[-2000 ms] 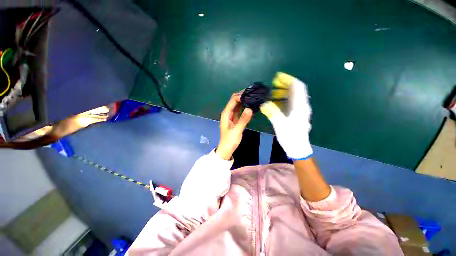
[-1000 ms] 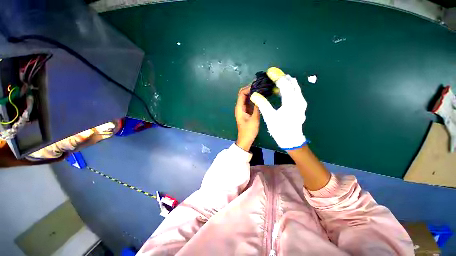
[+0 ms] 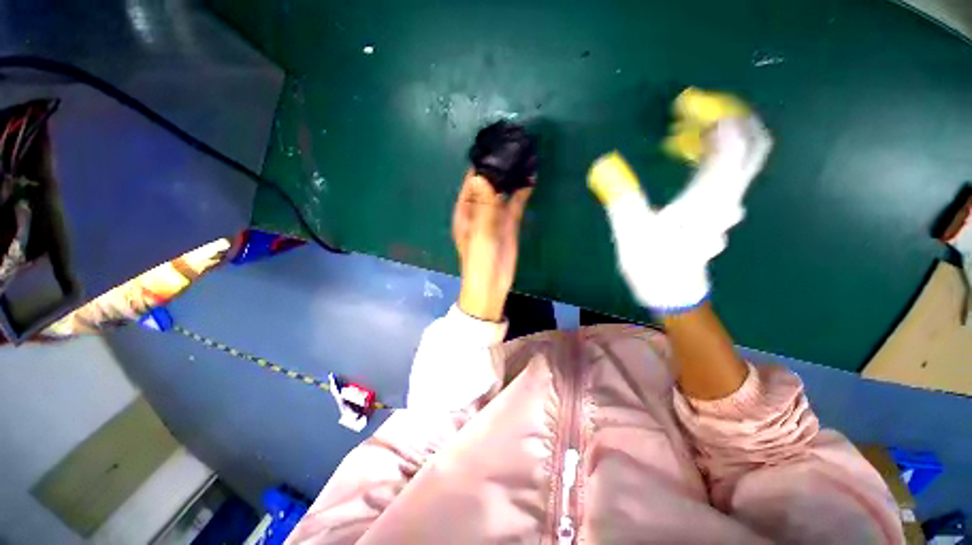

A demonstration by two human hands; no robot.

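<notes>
A black, rounded, jagged hair shell (image 3: 505, 155) is held over the green-topped bench (image 3: 426, 218). My bare left hand (image 3: 487, 229) grips it from below; the fingers under the piece are partly hidden. My right hand (image 3: 677, 213), in a white knit glove with yellow fingertips and a blue cuff edge, is off to the right of the piece. It is open and empty, thumb and fingers apart, slightly blurred.
A grey metal box (image 3: 160, 138) with a black cable (image 3: 139, 112) stands at the left. A brown cardboard sheet (image 3: 933, 335) lies at the right bench edge, with a whitish item (image 3: 962, 236) beside it. A small white bit (image 3: 369, 49) lies far back on the bench.
My gloved right hand has let go of the black piece and moved right, its fingers opened. My left hand has moved left, still holding the piece.
</notes>
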